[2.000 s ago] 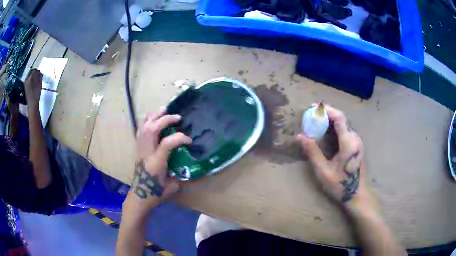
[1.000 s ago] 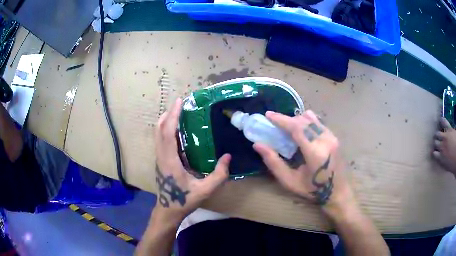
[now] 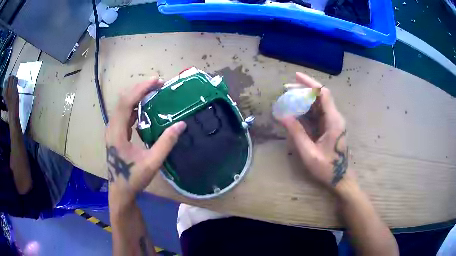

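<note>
A glossy green housing [image 3: 186, 102] with a white rim and a dark recess stands on the cardboard in front of me, its rounded end towards me. My left hand [image 3: 145, 135] grips its left side, thumb over the upper edge of the recess and fingers around the outside. My right hand [image 3: 317, 132] holds a small translucent white squeeze bottle [image 3: 295, 103] to the right of the housing, its yellowish tip pointing up and right. Raised outlines show in the recess. Small pale rings show at the rounded end.
Tan cardboard [image 3: 400, 150] with dark stains covers the bench. A blue bin [image 3: 280, 19] with black parts stands beyond. A dark flat case [image 3: 301, 52] lies before it. A black cable [image 3: 97, 65] crosses on the left. A neighbour's arm [image 3: 19, 150] and white paper [image 3: 29, 82] are at far left.
The housing has turned so its rounded end faces me. My right hand has taken the bottle from over the recess to the right. The view has shifted slightly.
</note>
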